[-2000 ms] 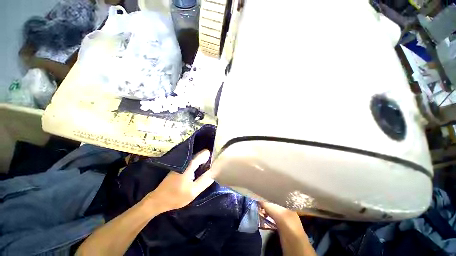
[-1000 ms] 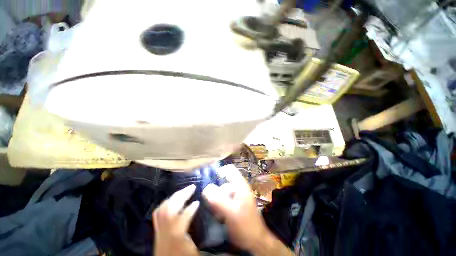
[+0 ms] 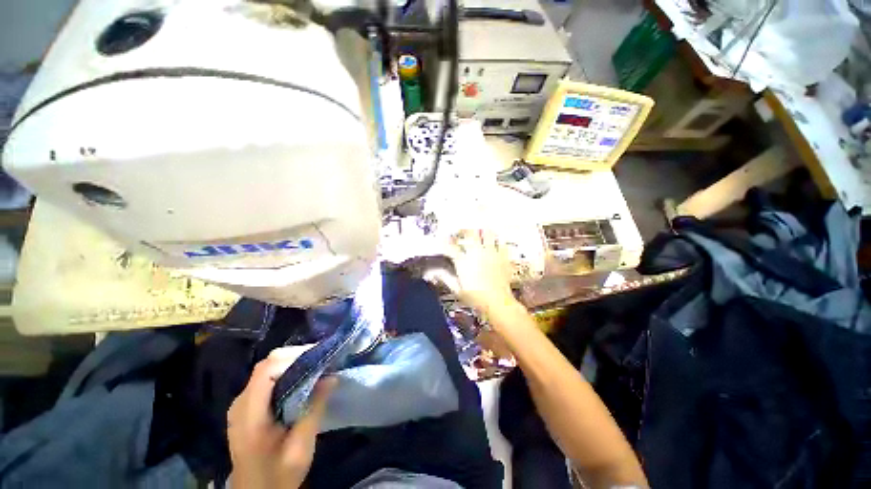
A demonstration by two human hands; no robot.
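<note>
A dark denim garment lies under the cream-white machine head and hangs toward me, with its grey-blue inner side turned up. My left hand grips a folded, stitched edge of the garment, fingers on top and thumb on the pale side. My right hand is off the garment, reached forward onto the machine table to the right of the head. Its fingertips are washed out by bright light, so I cannot tell if it holds anything. The needle area is hidden behind the head's lower rim.
A control panel with red digits stands tilted at the back right, before a grey-white box. A metal-topped tray sits at the table's right. Denim heaps lie at right and left. A green bottle stands behind.
The view has swung right, so the panel and box now show fully. My right hand has left the cloth and moved forward onto the table. My left hand now holds the edge, pale side exposed.
</note>
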